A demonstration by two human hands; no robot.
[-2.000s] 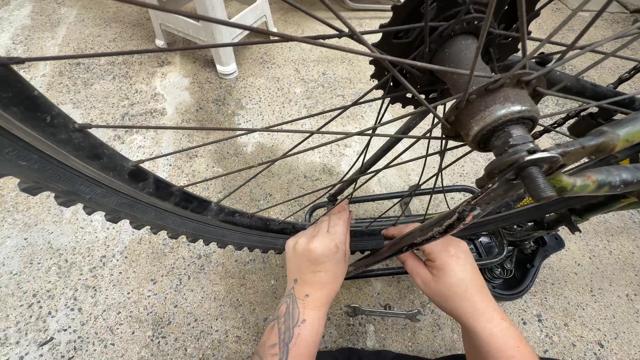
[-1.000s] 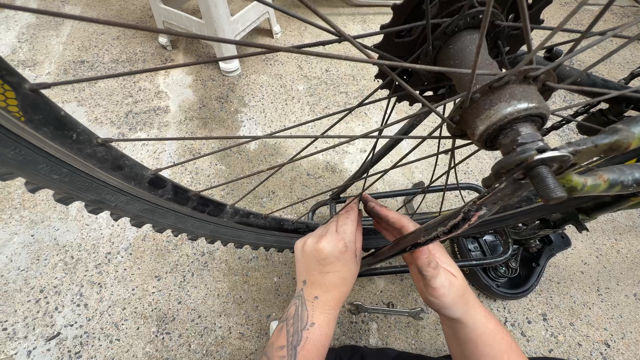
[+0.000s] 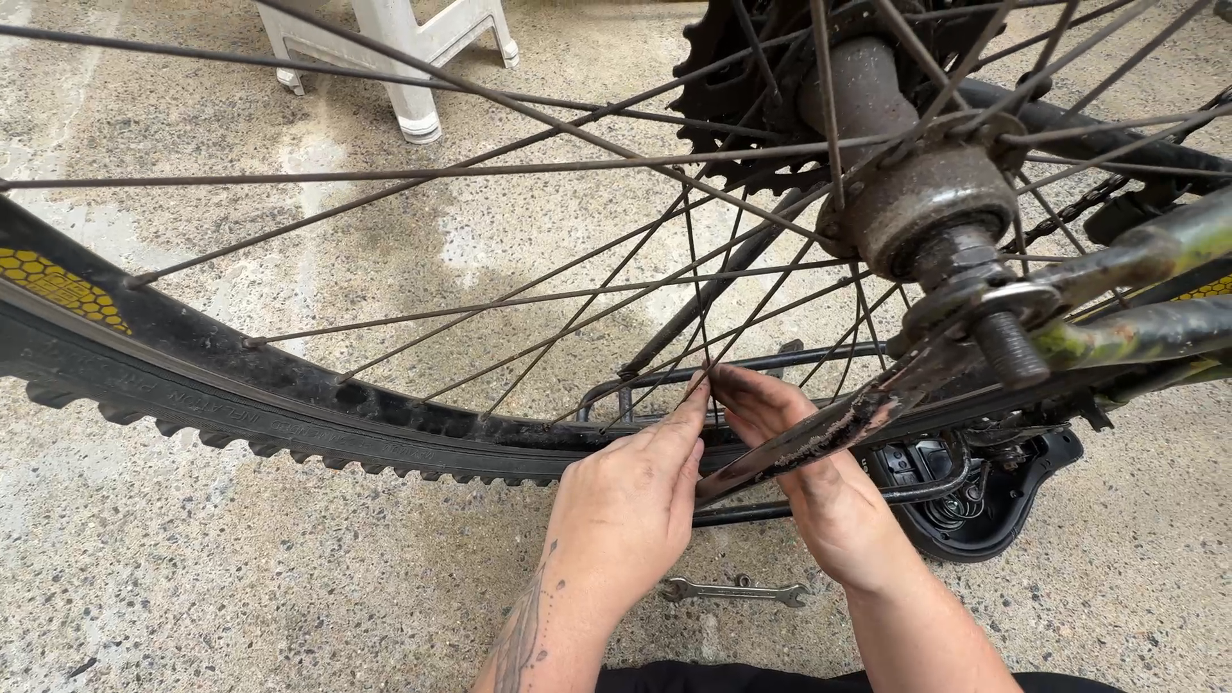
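Note:
A bicycle wheel with a black rim (image 3: 385,409) and a knobby tire (image 3: 289,423) spans the view, its rusty hub (image 3: 938,207) at the upper right. My left hand (image 3: 635,491) lies over the near side of the tire, fingertips up at the spokes just inside the rim. Opposite it, my right hand (image 3: 808,462) reaches behind a dark, scraped frame stay (image 3: 818,433), its fingers by the same spokes. The fingertips of both hands nearly meet; whether they pinch a spoke or anything small cannot be told. Part of the right palm is hidden by the stay.
An open-end wrench (image 3: 736,592) lies on the concrete floor (image 3: 289,568) below the hands. The upturned black saddle (image 3: 1006,510) and a tubular rack (image 3: 741,515) are low on the right. White stool legs (image 3: 409,91) stand at the upper left. The sprocket cassette (image 3: 698,77) sits behind the hub.
The wheel has turned somewhat, bringing a yellow patterned decal into view at left. My right hand has moved from the stay up to the spokes, beside my left fingertips.

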